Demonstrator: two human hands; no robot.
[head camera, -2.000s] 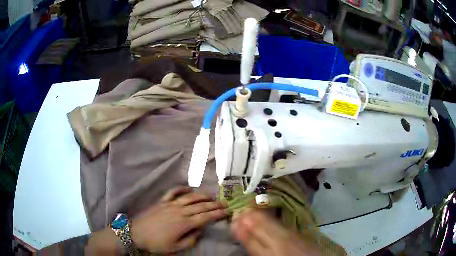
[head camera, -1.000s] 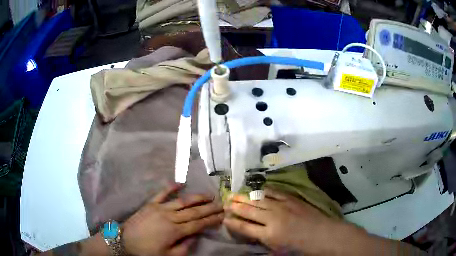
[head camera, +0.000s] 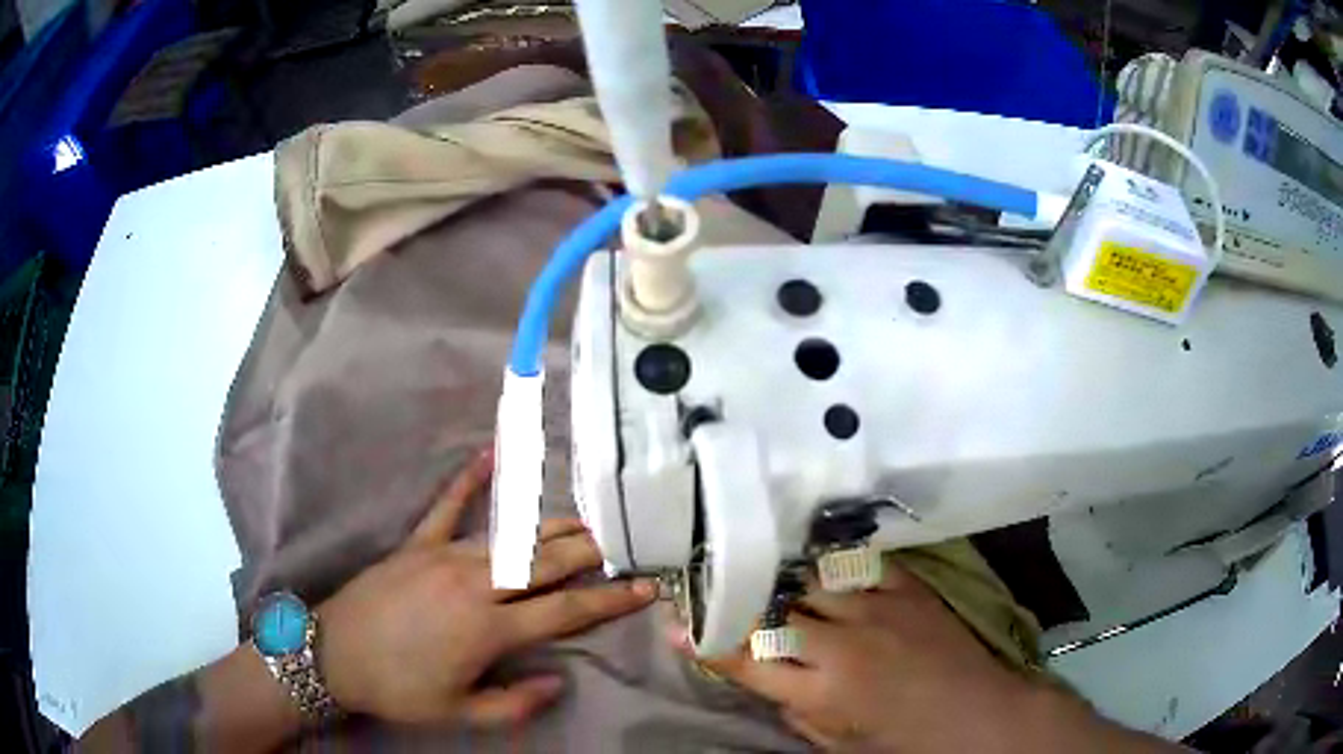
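Note:
The taupe-grey garment panel (head camera: 376, 398) lies spread under the machine head. A beige piece (head camera: 398, 192) lies folded along its far edge. A green piece (head camera: 972, 589) shows right of the needle area, partly under my right hand. My left hand (head camera: 471, 611), with a watch, lies flat on the taupe panel, fingers spread, index fingertip close to the presser foot. My right hand (head camera: 869, 656) rests on cloth just right of the needle, fingers partly behind the white ribbed knobs. Whether it pinches the cloth is hidden. The white JUKI sewing machine (head camera: 972, 398) covers the needle point.
A blue air hose (head camera: 589, 243) curves over the head to a hanging white nozzle (head camera: 517, 479). A white thread post rises from the head. The control panel (head camera: 1267, 162) stands at back right. The white table (head camera: 140, 427) edges the cloth; blue bins are behind.
The view has moved closer to the machine head. My left hand's fingers have spread wider. My right hand, blurred earlier, now rests beside the needle area, partly behind the knobs.

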